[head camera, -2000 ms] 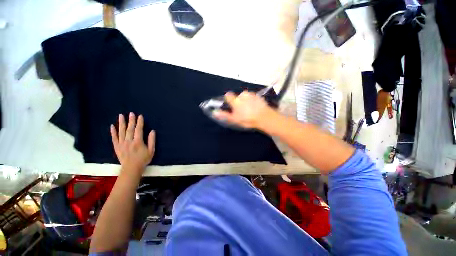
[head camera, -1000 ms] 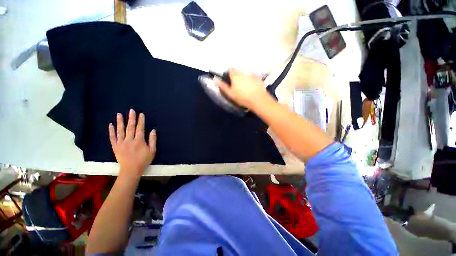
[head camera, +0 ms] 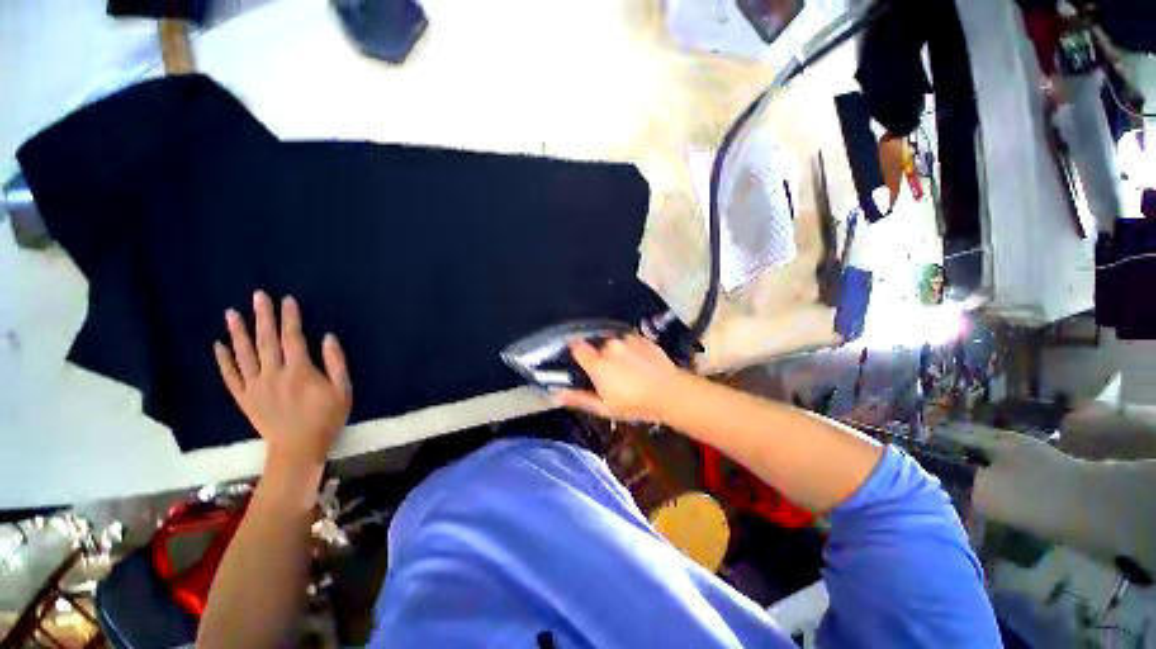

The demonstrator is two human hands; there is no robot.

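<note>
A large dark cut panel [head camera: 418, 241] lies on the off-white table [head camera: 507, 76]. My left hand [head camera: 285, 387] rests flat on it near the front edge, fingers spread, holding nothing. My right hand [head camera: 628, 377] is closed round the handle of a steam iron [head camera: 548, 356]. The iron's silver tip points left, over the panel's front right part by the table's front edge. The iron's underside is hidden. A hose [head camera: 714, 209] runs from behind the iron up to the right.
A dark faceted weight [head camera: 383, 25] lies beyond the panel. A wooden ruler [head camera: 176, 46] and grey metal block [head camera: 25, 213] lie partly under or beside it. A pale checked pad [head camera: 757, 218], shears [head camera: 828, 228] and blue packet [head camera: 853, 302] lie right. Below is a yellow stool [head camera: 692, 530].
The iron in my right hand has moved down towards the front edge. My left hand has stayed on the panel. The view has shifted and tilted.
</note>
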